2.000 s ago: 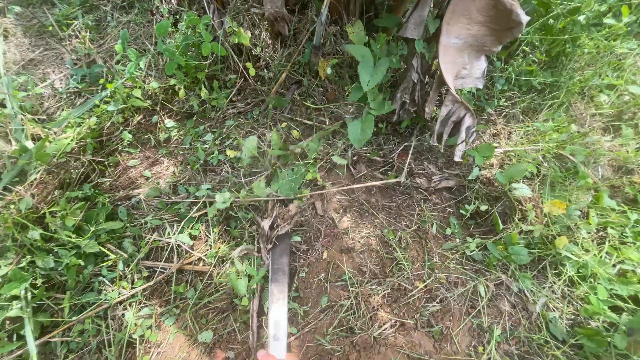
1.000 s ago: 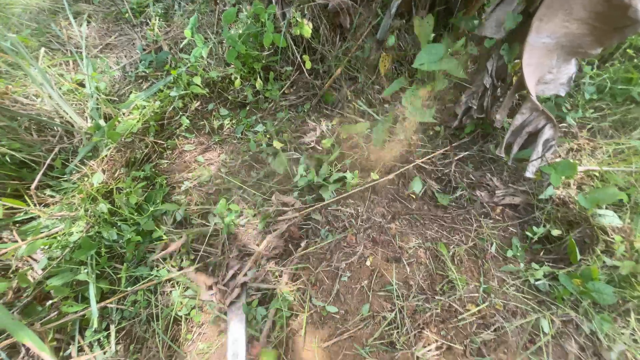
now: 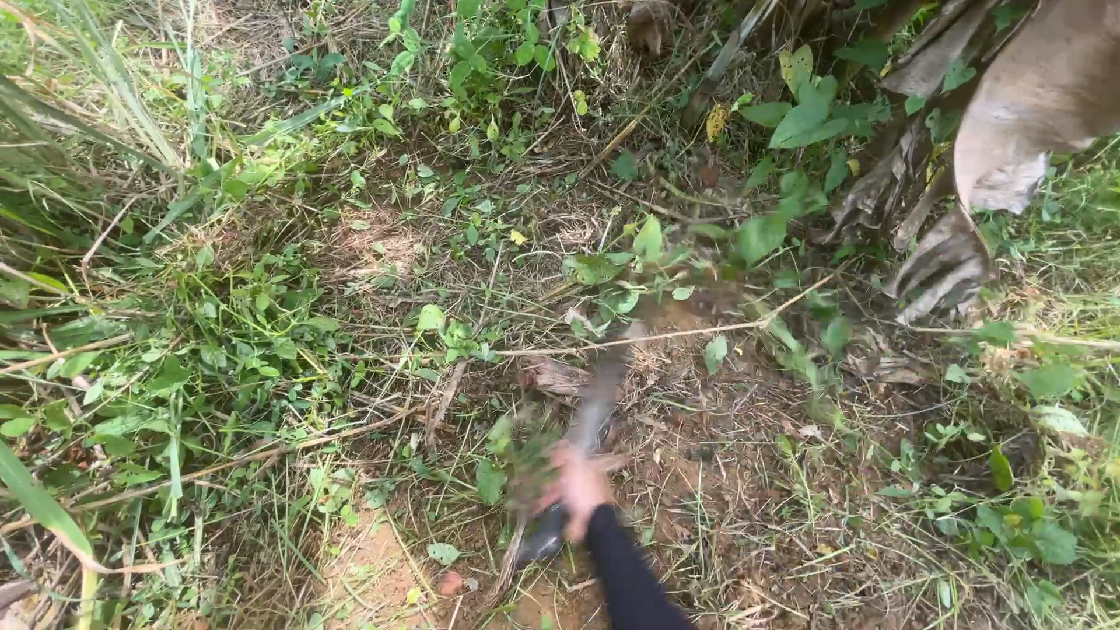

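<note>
My right hand (image 3: 579, 492), in a dark sleeve, comes in from the bottom edge and is closed around a machete (image 3: 595, 409), just ahead of its dark handle. Both are blurred by motion. The blade points up and slightly right, low over the soil, with its far end near a thin dry stem (image 3: 665, 336). Blurred leafy weeds (image 3: 525, 455) lie beside the hand on its left; whether the fingers touch them I cannot tell. More blurred green leaves (image 3: 761, 236) are beyond the blade's end. My left hand is out of view.
Large dried brown leaves (image 3: 1006, 131) hang at the upper right beside a broad-leaved green plant (image 3: 809, 118). Dense weeds (image 3: 245, 324) and long grass blades (image 3: 131, 105) cover the left side. Bare reddish soil (image 3: 372, 569) shows near the bottom, with dry stalks across the ground.
My right hand and sleeve have come farther into view with the machete, whose blade showed at the bottom edge before. Leaves around the blade are now blurred.
</note>
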